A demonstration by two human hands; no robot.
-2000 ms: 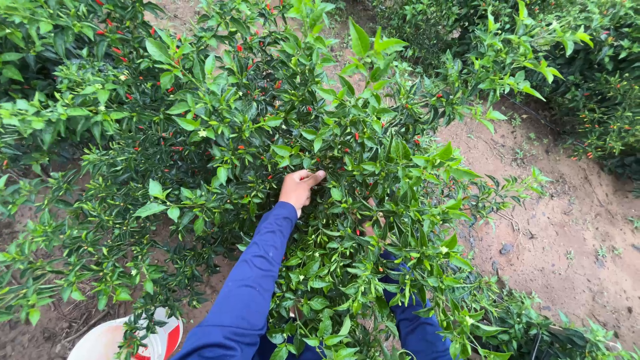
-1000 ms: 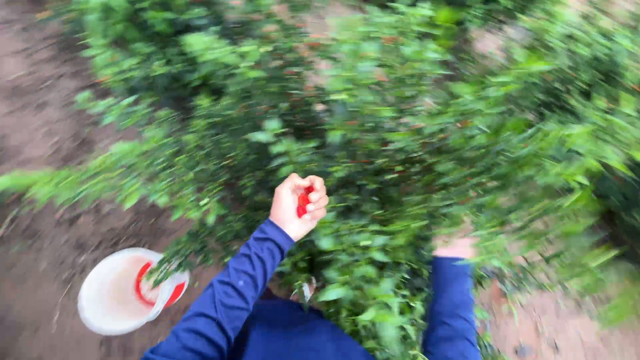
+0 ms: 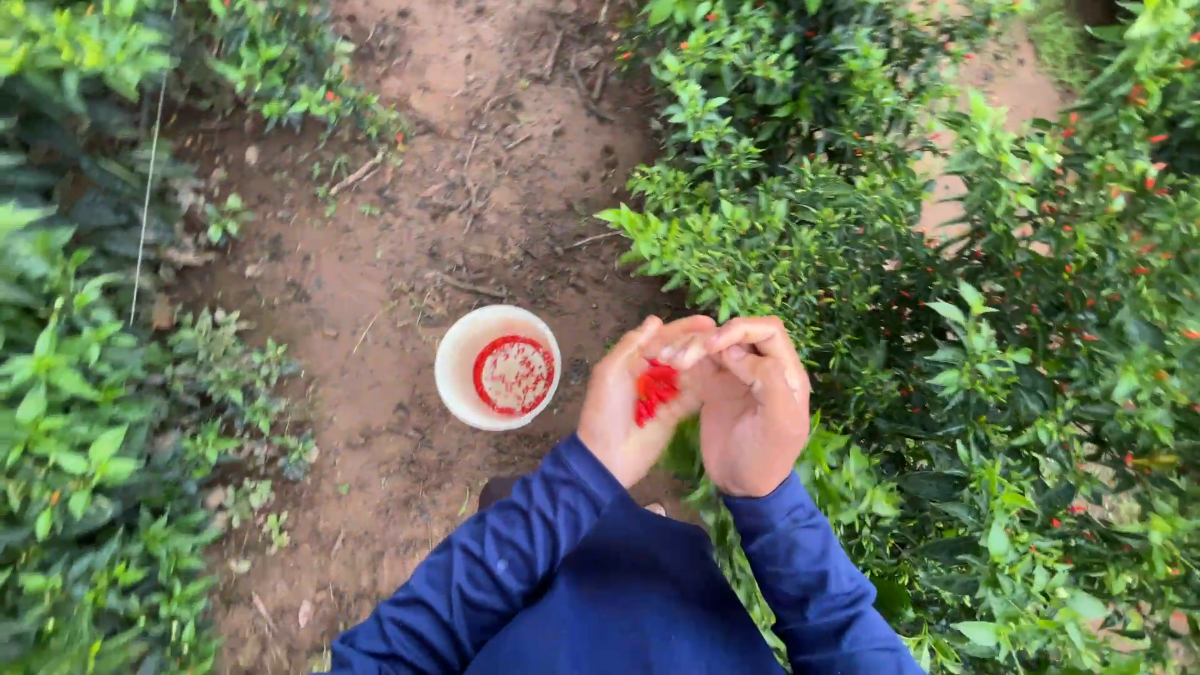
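Note:
Small red chili peppers (image 3: 656, 392) lie in a little heap in the palm of my left hand (image 3: 639, 398), which is cupped around them. My right hand (image 3: 757, 403) meets it at the fingertips, its palm turned inward and fingers curled; no pepper shows in its palm. To the left of both hands, a white plastic bucket (image 3: 450, 375) stands on the soil. Inside it, red chili peppers (image 3: 511, 375) are scattered over the bottom, with a ring of red around them.
Chili pepper bushes (image 3: 787, 216) with many red fruits fill the right side. More plants (image 3: 84, 450) grow along the left edge, where a thin string (image 3: 150, 178) hangs. Between them runs a path of bare brown soil (image 3: 375, 281) with twigs and dry leaves.
My right hand, earlier in the foliage at the right, has come against my left hand. The left has loosened from a fist around red peppers into a cup. The view has swung toward the path.

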